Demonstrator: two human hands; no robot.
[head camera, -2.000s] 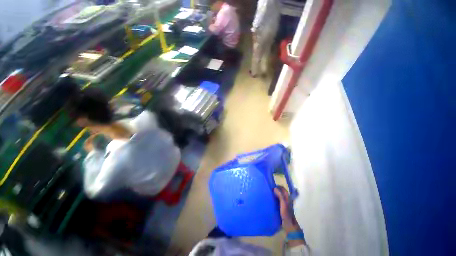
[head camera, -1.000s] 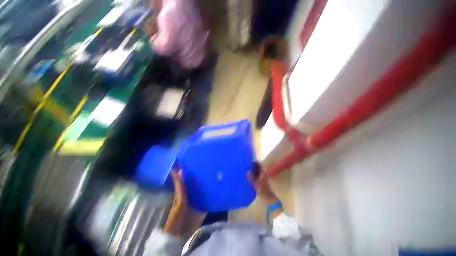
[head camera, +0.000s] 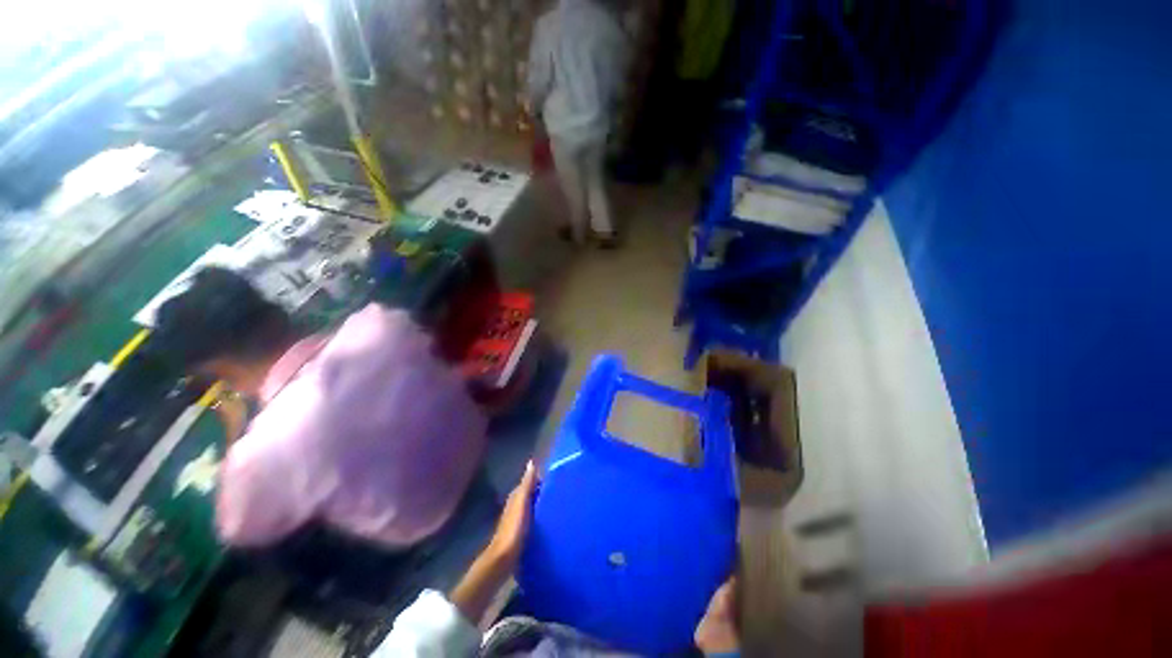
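Note:
A blue plastic stool (head camera: 614, 546) is held in front of my body at the lower middle of the head view. Its square seat with a small centre hole faces me, and an open frame between its legs points forward. My left hand (head camera: 512, 533) grips its left edge. My right hand (head camera: 720, 622) is on its lower right edge, partly cut off by the picture's bottom rim. White sleeve cloth shows at my left wrist.
A person in pink (head camera: 366, 431) sits bent over the green bench (head camera: 193, 508) at left. A red stool (head camera: 499, 337) is beyond. A cardboard box (head camera: 771, 431) stands on the floor at right, before a blue rack (head camera: 758, 244). Another person (head camera: 577, 103) stands up the aisle.
I have moved along the aisle with the blue stool. My left hand, not visible two seconds ago, grips it now. The blue rack and cardboard box have come into clear view; the red pipe is gone.

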